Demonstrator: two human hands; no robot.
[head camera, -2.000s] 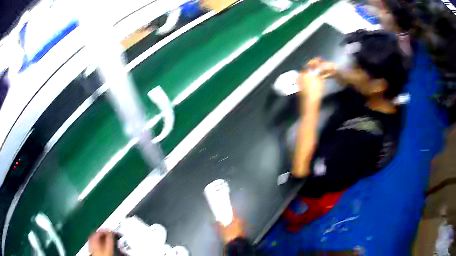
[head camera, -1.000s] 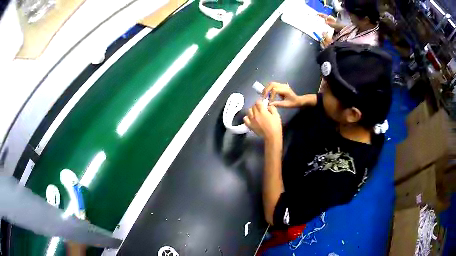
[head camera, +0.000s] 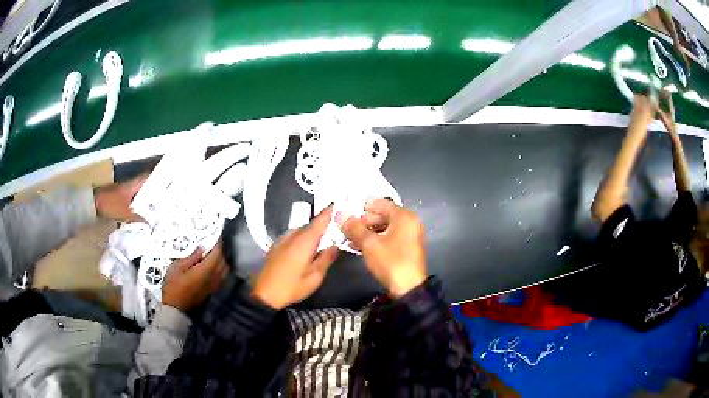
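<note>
My left hand (head camera: 294, 266) and my right hand (head camera: 395, 242) are close together over the near side of the bench. Their fingers are on a white plastic part (head camera: 340, 225), whose outline is washed out by glare. Just beyond it lies a heap of white end housings with spoked round openings (head camera: 309, 167). A white curved neckband piece (head camera: 256, 194) lies left of the heap.
At left, a person's grey-sleeved hands hold a pile of white housings (head camera: 183, 225) over a cardboard sheet (head camera: 66, 260). The green belt (head camera: 288, 78) carries U-shaped units (head camera: 93, 116). A grey post (head camera: 536, 58) slants over it. At right, another person reaches over the belt.
The view has swung back from the right-hand side to the bench in front. Both my hands now show, together on a white part. The person at right now reaches to the belt.
</note>
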